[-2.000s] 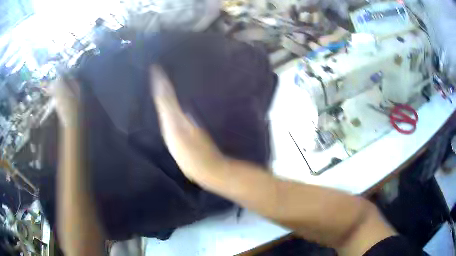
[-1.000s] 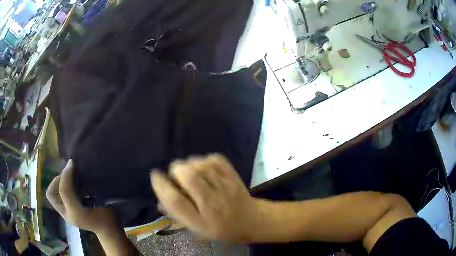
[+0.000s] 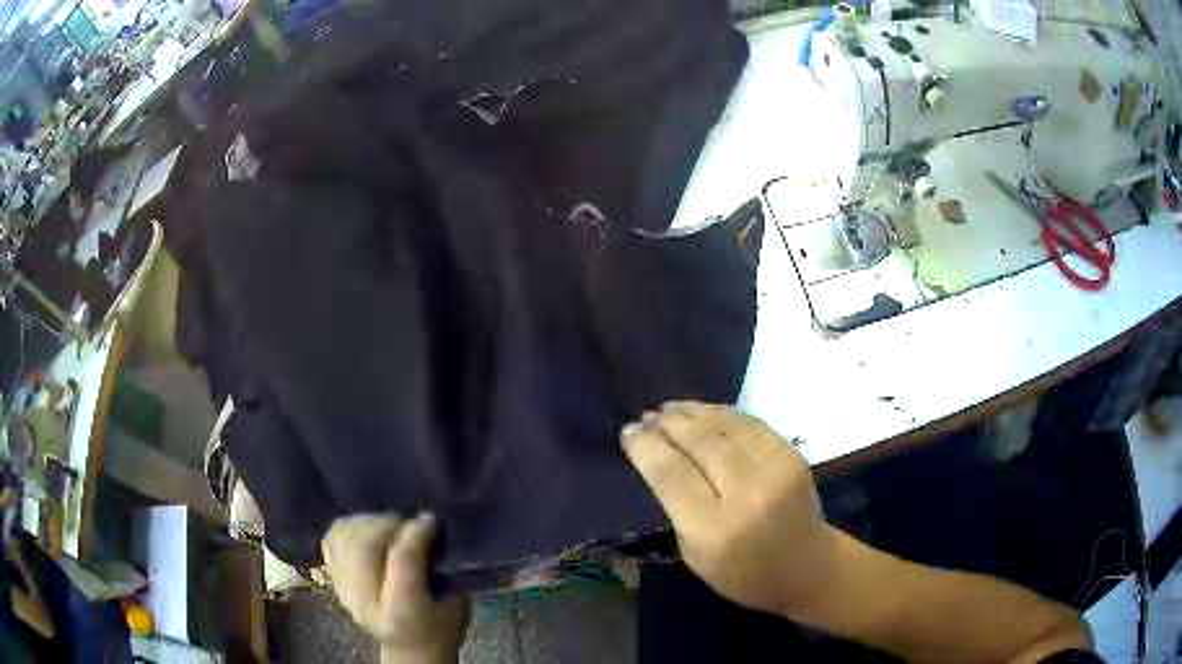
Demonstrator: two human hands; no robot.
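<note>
A large black garment [image 3: 519, 324] covers the left of the table and hangs over its front edge. Loose pale threads show on it, and a thin whitish edge runs along its near border. My left hand [image 3: 382, 571] grips that near edge at the lower left. My right hand [image 3: 726, 486] lies at the near right part of the garment, fingers bent on the cloth; whether it pinches the edge is hard to tell.
The off-white sewing machine [image 3: 998, 104] stands at the back right, its needle plate area [image 3: 862, 240] beside the garment. Red-handled scissors [image 3: 1078, 244] lie on the machine bed. The wood-edged white table [image 3: 907, 389] curves along the right. Cluttered work areas show at far left.
The garment, earlier blurred and lifted, now lies spread with its near edge towards me. Since a second ago my left hand has moved right onto that edge, and my right hand has moved right.
</note>
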